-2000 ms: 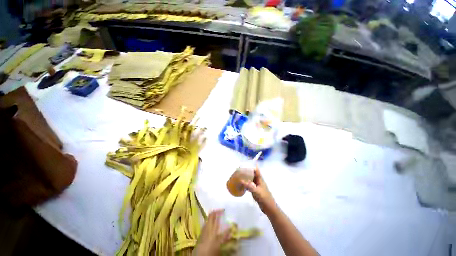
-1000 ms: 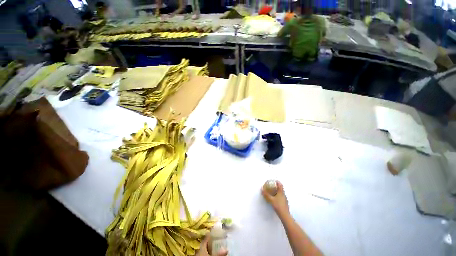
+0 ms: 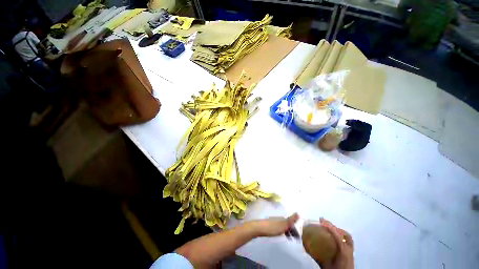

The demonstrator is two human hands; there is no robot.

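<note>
My right hand (image 3: pixel 341 244) grips an amber-brown bottle (image 3: pixel 319 244) low in the view. My left hand (image 3: pixel 274 226) reaches in from the lower left, its fingertips at the bottle's pale and dark narrow end; blur hides whether they pinch it. Long yellow strap strips (image 3: pixel 215 152) lie in a loose heap left of my hands. A small tan bottle (image 3: pixel 330 141) stands beside the blue tray (image 3: pixel 309 135), which holds a round white tub (image 3: pixel 310 118) under a clear plastic bag.
A black pad (image 3: pixel 356 135) lies right of the tray. Brown bag bodies (image 3: pixel 118 84) stand at the table's left edge. Stacked panels (image 3: pixel 226 44) and a small blue parts box (image 3: pixel 172 48) lie behind the strips. Tan and pale sheets (image 3: pixel 362 84) line the far side.
The view has turned, moving the table's contents. The pale bottle seen in my left hand is no longer there; a small bottle now stands by the tray. My hands have come together at the amber bottle.
</note>
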